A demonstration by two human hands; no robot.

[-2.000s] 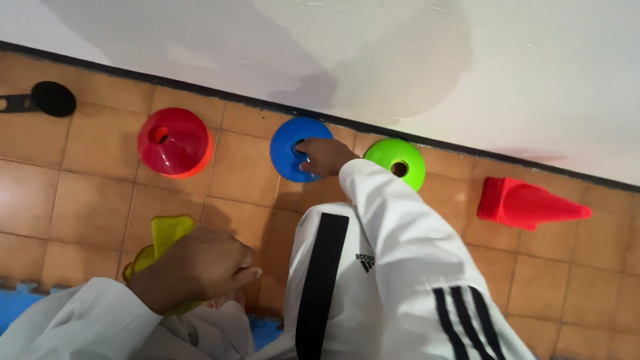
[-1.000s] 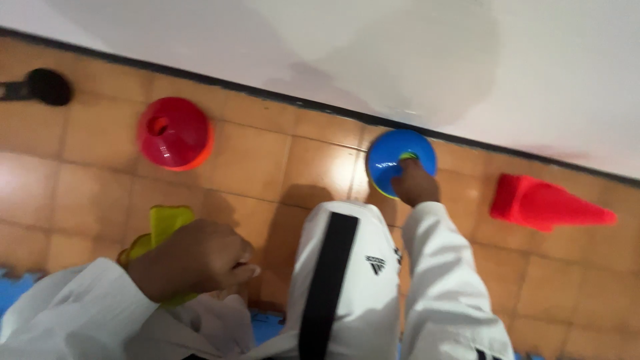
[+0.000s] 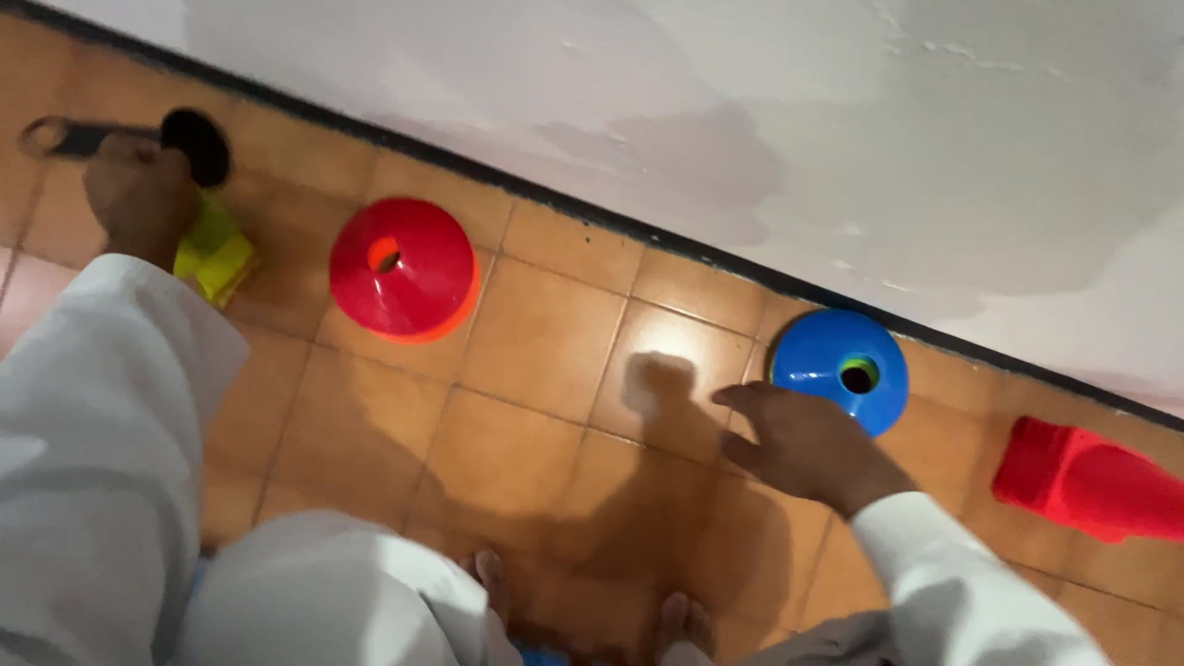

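Note:
My left hand [image 3: 143, 190], blurred, is at the upper left over the handle of a black paddle-shaped item [image 3: 196, 148]. Its fingers are curled around something yellow-green [image 3: 217, 254] that looks like cloth or soft plastic; whether they also touch the handle is unclear. My right hand [image 3: 805, 444], fingers apart and holding nothing, hovers at the near left edge of the blue disc cone [image 3: 823, 356]. Green shows through the blue cone's hole. Between my hands, nearer the left, a red disc cone [image 3: 407, 268] rests on an orange one.
Red tall cones [image 3: 1082, 481], apparently nested, lie on their side at the right. A pale wall [image 3: 647, 120] with a dark base strip runs diagonally behind the cones. My bare feet [image 3: 684, 620] are on the tiled floor [image 3: 527, 333]. A bit of blue mat shows at the bottom.
The blue cone went from beside the green one onto it, and my right hand has since let go. My left hand has moved up to the black item with the yellow-green thing. The view has shifted.

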